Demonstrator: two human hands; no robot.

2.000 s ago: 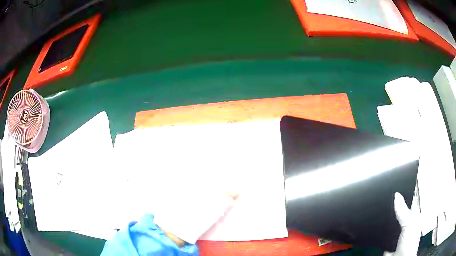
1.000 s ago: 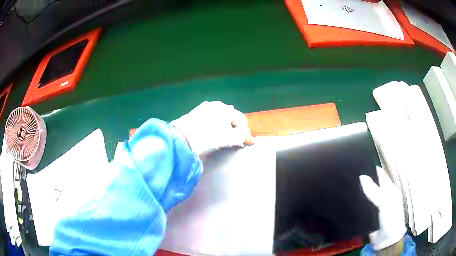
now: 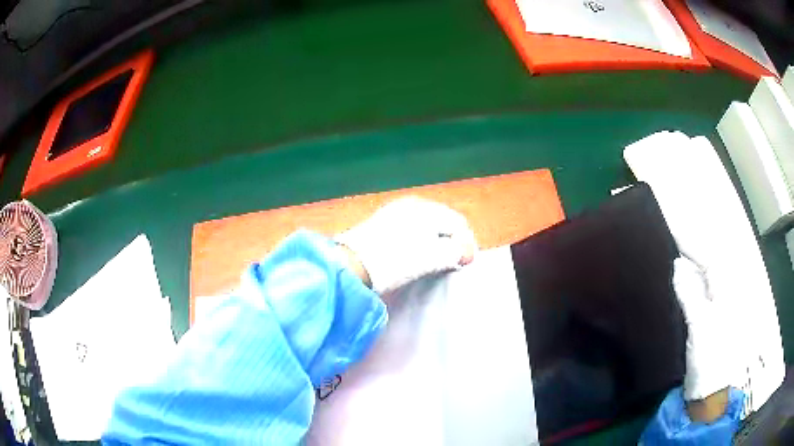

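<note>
A glossy black screen device point(image 3: 601, 318) lies partly inside a thin white bag point(image 3: 461, 366); its right part shows bare. My left hand point(image 3: 413, 244), in a white glove with a fingertip bare, grips the bag's upper edge near its opening. My right hand point(image 3: 701, 335), in a white glove, is at the device's right edge; the glove blends into the white stack behind it, so its fingers are hard to make out. An orange-red foam tray point(image 3: 261, 235) lies under the bag and device. My left sleeve hides part of the bag.
White bags point(image 3: 100, 340) lie at the left beside a pink fan point(image 3: 26, 253). Overexposed white card pieces point(image 3: 740, 261) are piled at the right, with upright white boxes point(image 3: 756, 165) beyond. Orange-red trays point(image 3: 609, 59) sit on the green conveyor point(image 3: 348, 78), one with a dark device point(image 3: 91, 113).
My left hand has come up from the bag's lower part to its upper edge. The device has tilted, its upper right corner now higher. My right hand has moved up along its right side.
</note>
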